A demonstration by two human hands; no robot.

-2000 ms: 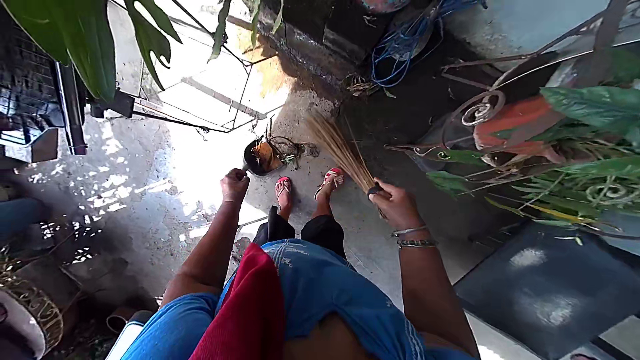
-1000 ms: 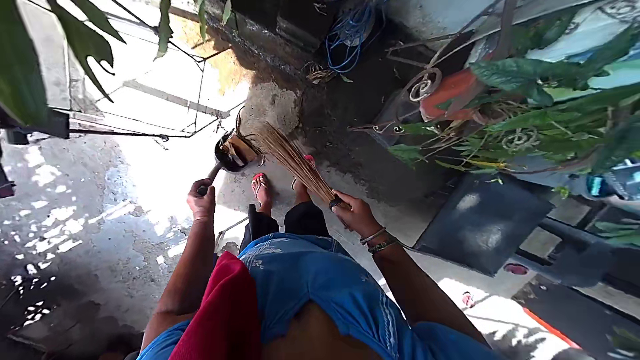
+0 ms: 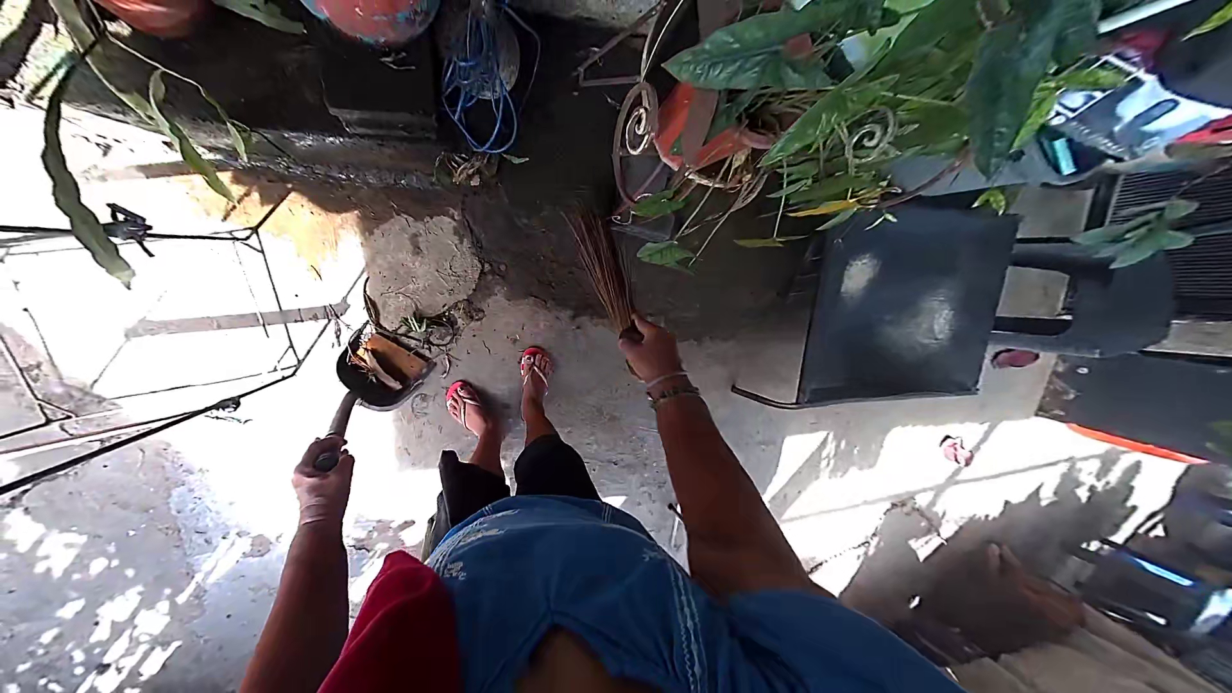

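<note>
My left hand is closed around the handle of a black dustpan, which lies at the left of my feet. Dry leaves and a flat brownish piece rest in the pan. In my right hand is the bound end of a stick broom, its bristles pointing away from me toward the shaded ground by the plant stand. Loose plant debris lies on the concrete just beside the pan's right edge.
A metal plant stand with a potted leafy plant stands front right, near a dark chair. Blue cord hangs at the front. A thin metal frame is at left. One slipper lies far right.
The broom has swung away from the dustpan, its bristles now near the plant stand. The view has shifted to the right.
</note>
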